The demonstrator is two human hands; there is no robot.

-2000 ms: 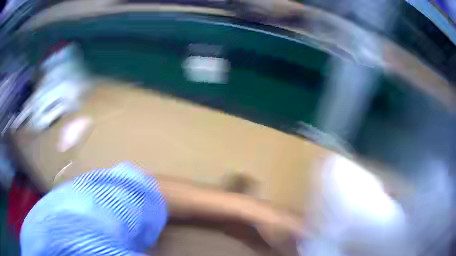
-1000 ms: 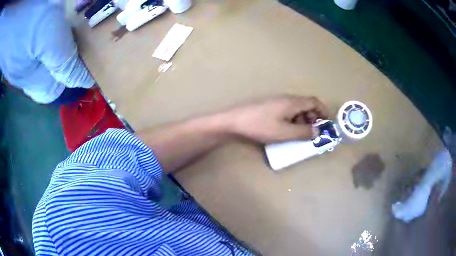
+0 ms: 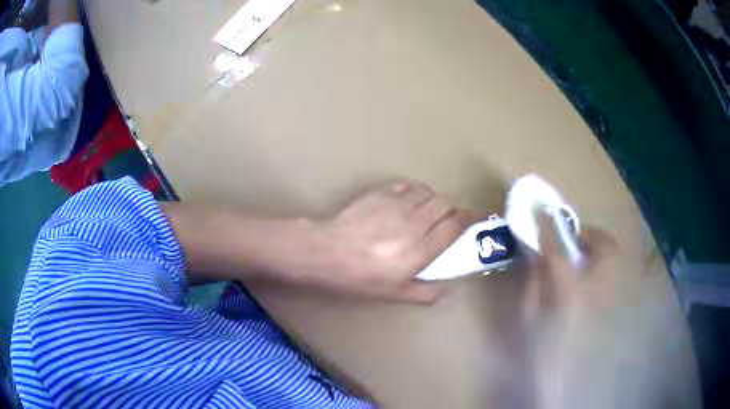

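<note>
A white handheld fan [image 3: 472,254] with a dark display patch lies slanted over the bench. My left hand [image 3: 392,240], at the end of a striped sleeve, is closed around its handle. My right hand [image 3: 568,275] is blurred, at the fan's head end. A white piece that looks like a folded cloth [image 3: 528,209] is between the right fingers and the fan head, covering most of the head. Part of a white ring edge shows beside it.
The tan bench [image 3: 344,104] carries a paper slip [image 3: 254,24] and a glaring shiny spot [image 3: 234,69]. The green conveyor [image 3: 592,72] runs along the right. A neighbour's light-blue sleeve [image 3: 44,104] and a red stool [image 3: 96,156] are at the left.
The view swung from the blurred bench onto the fan. My left hand moved from the fan's head end to its handle. My right hand came in with the white cloth-like piece at the head.
</note>
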